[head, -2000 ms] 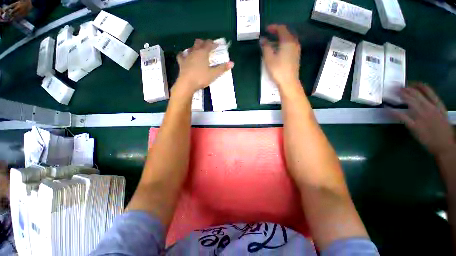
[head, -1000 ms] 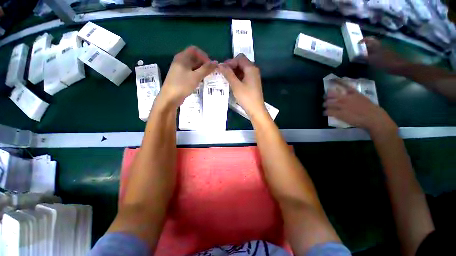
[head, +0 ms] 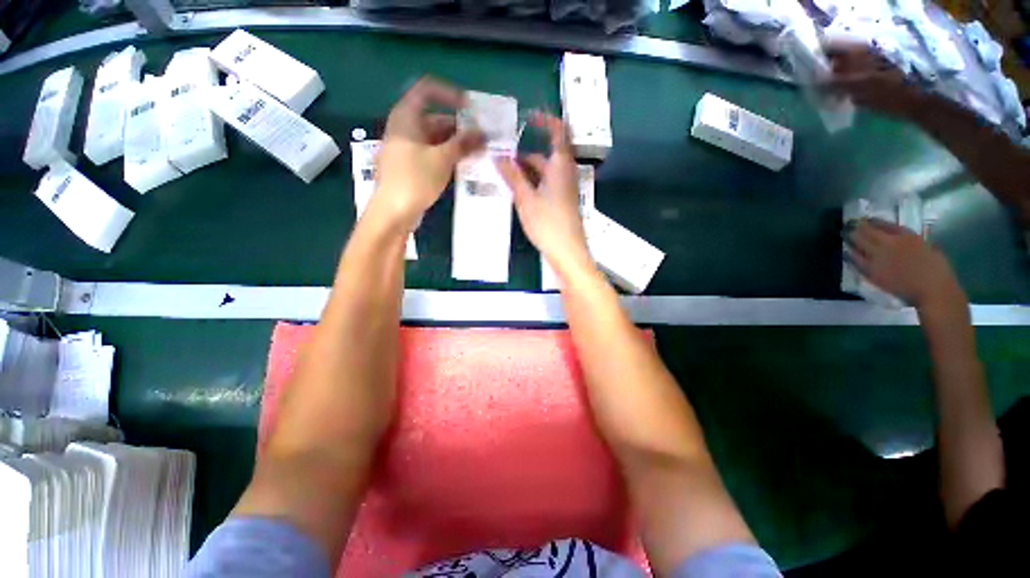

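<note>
A white carton point(head: 483, 226) lies on the green conveyor point(head: 723, 226), its long side pointing toward me, with a pale flap point(head: 490, 116) standing out at its far end. My left hand point(head: 422, 147) is at the left of that end, fingertips by the flap. My right hand point(head: 548, 186) is at the right side, blurred, thumb near the carton's edge and fingers apart. Whether either hand grips the carton is unclear. A tilted white carton point(head: 623, 254) lies right of my right wrist. Another carton point(head: 365, 172) is partly hidden behind my left forearm.
Several white cartons point(head: 166, 119) cluster at the left. Two more point(head: 586, 104) point(head: 742, 131) lie further back. A pale rail point(head: 486, 306) runs before the red pad point(head: 497, 429). Flat cartons point(head: 113, 508) stack lower left. Another person's hands point(head: 898, 260) point(head: 875, 79) work at the right, near bagged parts point(head: 960, 68).
My hands first worked apart, then came together at a carton's far end; now they are slightly apart with its flap raised. The other person's hands moved right, one reaching to the bagged parts.
</note>
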